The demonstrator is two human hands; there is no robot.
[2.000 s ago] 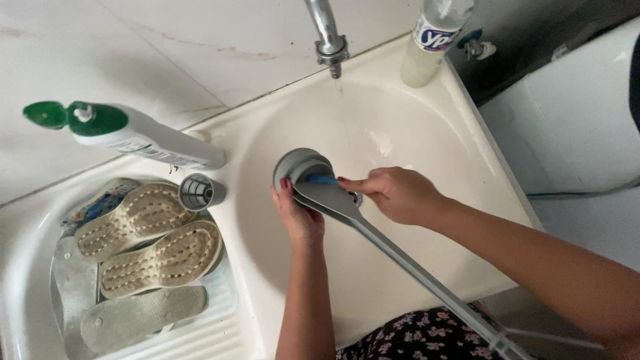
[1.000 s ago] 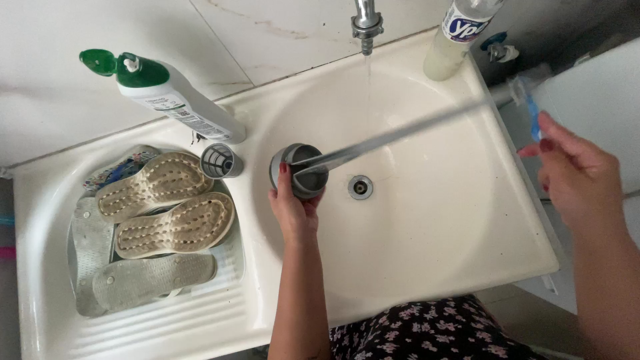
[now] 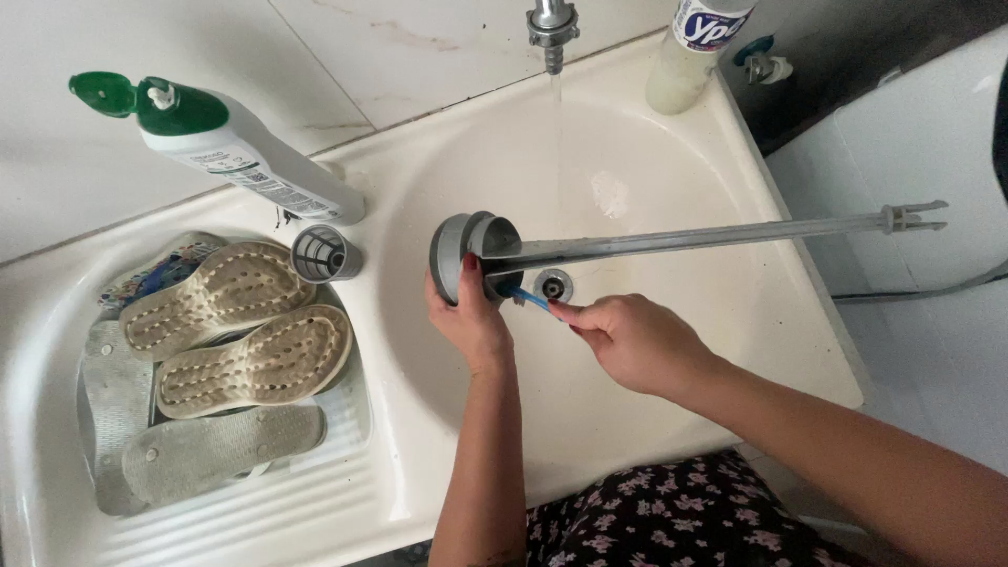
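My left hand (image 3: 476, 315) grips the round cup-like base of a gray plastic part (image 3: 457, 256) over the sink basin. A long gray shaft (image 3: 709, 239) runs from that base to the right and ends in prongs beyond the sink's edge. My right hand (image 3: 638, 339) pinches the blue handle of a small brush (image 3: 531, 298), whose head is hidden inside the base's opening. Water runs in a thin stream from the metal faucet (image 3: 554, 35), behind the shaft. The metal drain (image 3: 554, 285) shows just below the shaft.
A white bottle with an open green cap (image 3: 185, 106) and a small gray slotted cup (image 3: 324, 253) stand by the divider. Sandals and insoles (image 3: 256, 362) lie in the left ribbed basin. A clear Ypê bottle (image 3: 693, 59) stands at the back right corner, near a wall tap (image 3: 764, 67).
My right hand has come back from the far right, and the brush is now at the base's opening. The shaft has swung lower and now lies nearly level.
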